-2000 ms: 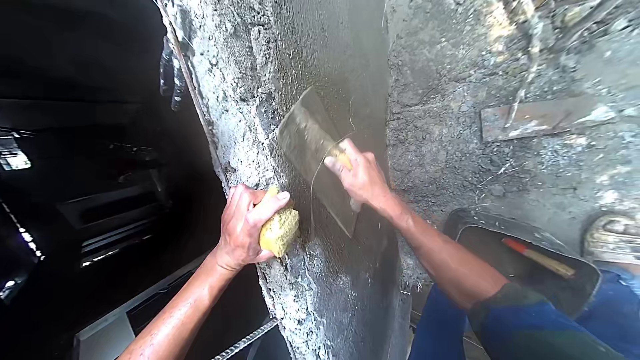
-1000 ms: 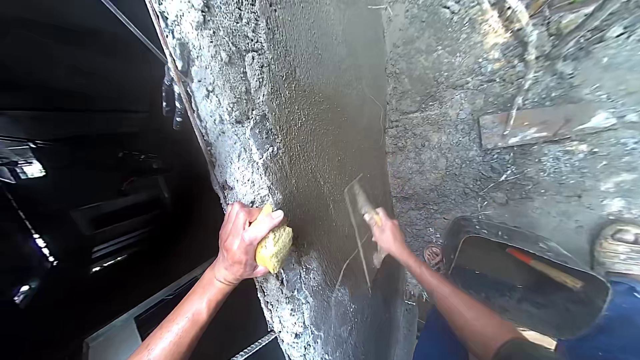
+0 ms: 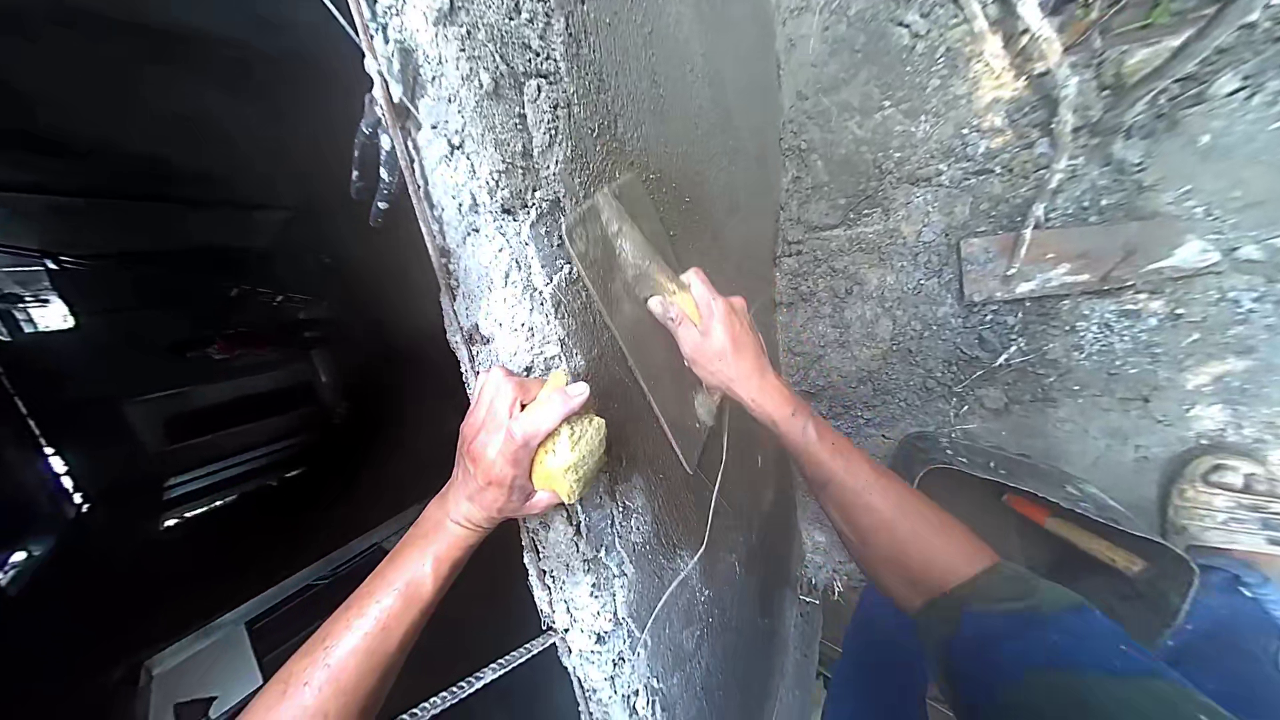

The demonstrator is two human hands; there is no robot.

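My right hand [image 3: 715, 335] grips the yellowish handle of a rectangular plastering trowel [image 3: 640, 325], whose blade lies over the wet grey mortar face of a wall [image 3: 720, 130]. The blade slants from upper left to lower right. My left hand [image 3: 505, 445] is closed around a yellow sponge [image 3: 572, 458] at the rough, whitish edge of the wall, just left of and below the trowel. A thin string or wire [image 3: 712, 520] curves down the mortar below the trowel.
At lower right a black tub [image 3: 1170, 570] holds a tool with a wooden handle [image 3: 1090, 535]. A flat board [image 3: 1090, 260] lies on rough ground near roots [image 3: 1060, 110]. A ribbed steel bar [image 3: 480, 680] meets the wall edge at lower left; a dark interior lies left.
The trowel has moved up the wall from its lower place one second ago, and its blade has turned from nearly edge-on to broad side in view. The left hand stays on the sponge near the edge.
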